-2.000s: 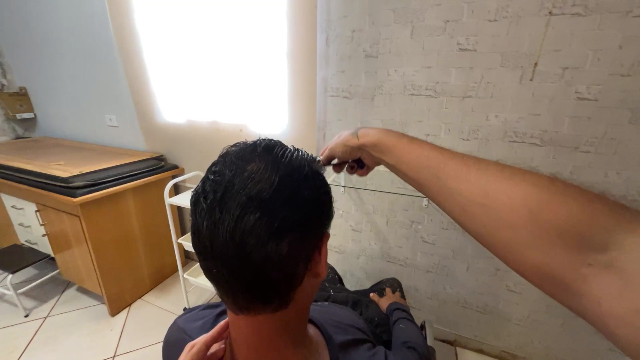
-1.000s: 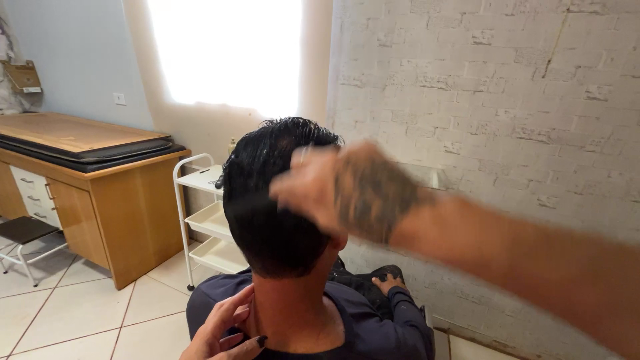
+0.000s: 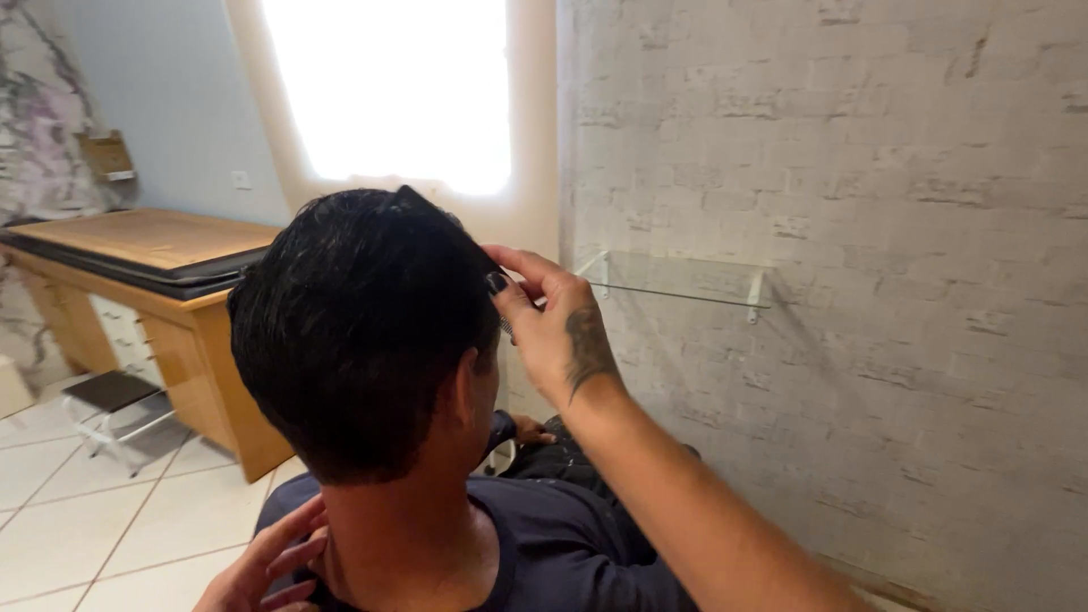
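Observation:
A seated person's head with short dark, wet-looking hair (image 3: 348,331) is in the middle, seen from behind. My right hand (image 3: 544,319) is shut on a black comb (image 3: 433,225), which lies against the upper right side of the hair. Part of a toothed edge shows below my fingers. My left hand (image 3: 272,565) rests with its fingers apart at the left side of the person's neck (image 3: 391,544) and holds nothing. The person wears a dark blue top (image 3: 561,531).
A glass shelf (image 3: 680,276) on white brackets juts from the brick-patterned wall (image 3: 892,255) at right. At left are a wooden desk (image 3: 212,365) with a padded black-edged top and a black-seated step stool (image 3: 110,389). A bright window (image 3: 399,85) is behind.
My right hand has moved from behind the head to its right side, with the comb now plainly visible. My left hand stays at the neck. The view has shifted, bringing the glass shelf plainly into sight.

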